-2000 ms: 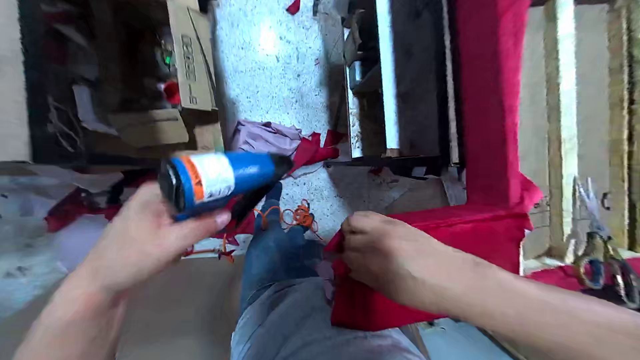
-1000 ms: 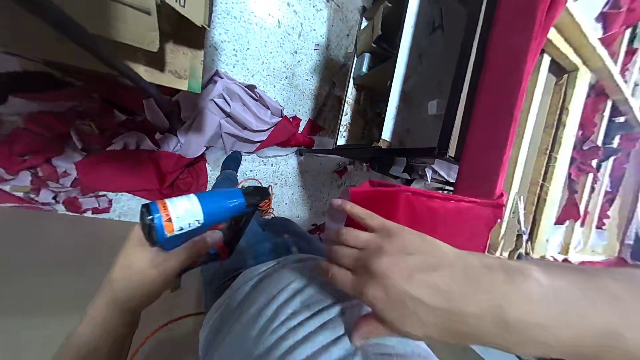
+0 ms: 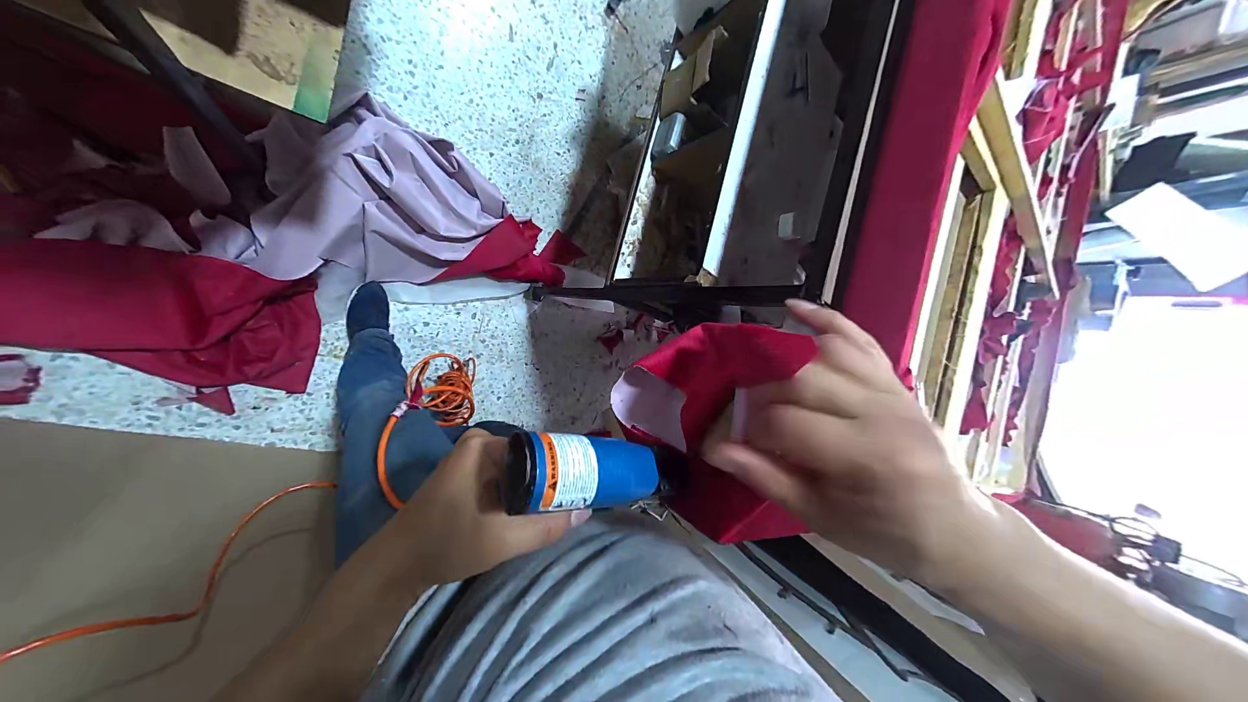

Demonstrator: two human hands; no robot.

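My left hand [image 3: 487, 512] grips a blue pneumatic staple gun [image 3: 595, 473] with a black end cap and a warning label. The tool's black nose meets the red upholstery fabric [image 3: 746, 346] near the lower middle; whether it touches is hidden. My right hand [image 3: 829, 429] pinches a folded flap of that fabric, whose pale underside shows at the left of the fold. The red cloth wraps the end of a long frame rail [image 3: 916, 166] that runs up to the top right.
An orange air hose [image 3: 210, 585] coils on the floor by my leg. Lilac cloth [image 3: 390, 195] and red cloth [image 3: 166, 307] lie on the speckled floor at left. A dark open shelf unit [image 3: 760, 146] stands ahead. Bare wooden frames [image 3: 975, 263] are at right.
The staple gun has moved right, up to the red fabric. My right hand, earlier spread over the cloth, now holds a lifted fold of it. The view has shifted.
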